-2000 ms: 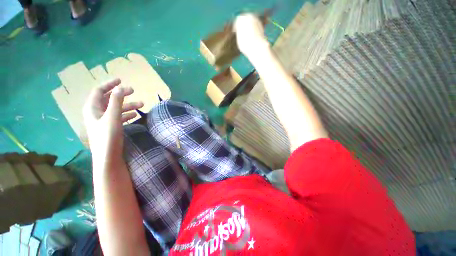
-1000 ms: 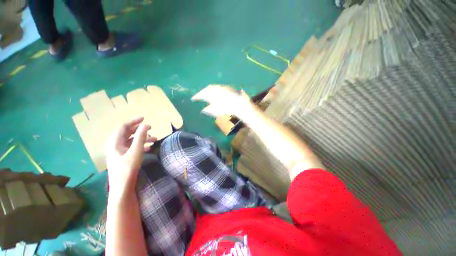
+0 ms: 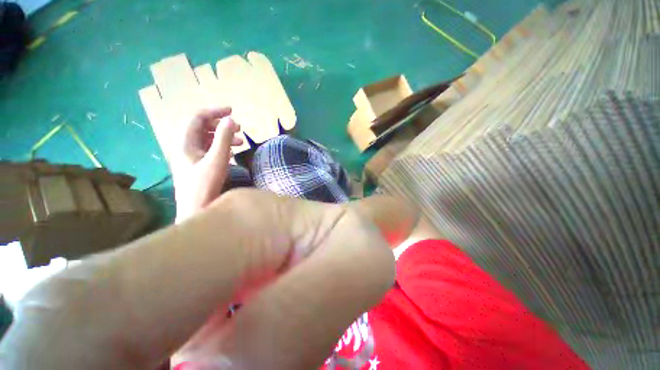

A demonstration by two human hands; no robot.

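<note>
My left hand point(image 3: 210, 148) is over the near edge of a flat brown box blank point(image 3: 235, 90). Its fingers are loosely curled and apart, and it looks empty. The blank has notched edges and rounded flaps and lies beyond my knees. My bent right arm crosses the foreground very close to the camera, large and blurred. I cannot make out my right hand. The arm hides most of my lap and part of my left forearm.
A large stack of blanks point(image 3: 528, 195) fills the right side. A small open box point(image 3: 386, 97) sits beside it. Stepped nested boxes point(image 3: 69, 206) are at left. A yellow-green strap loop point(image 3: 452, 41) and pale scraps point(image 3: 300, 63) lie on the green floor.
My right arm has swung back from beside the stack and now bends across the foreground. My left hand stays loosely curled near the blank. The view has shifted, and the other person's legs are mostly gone.
</note>
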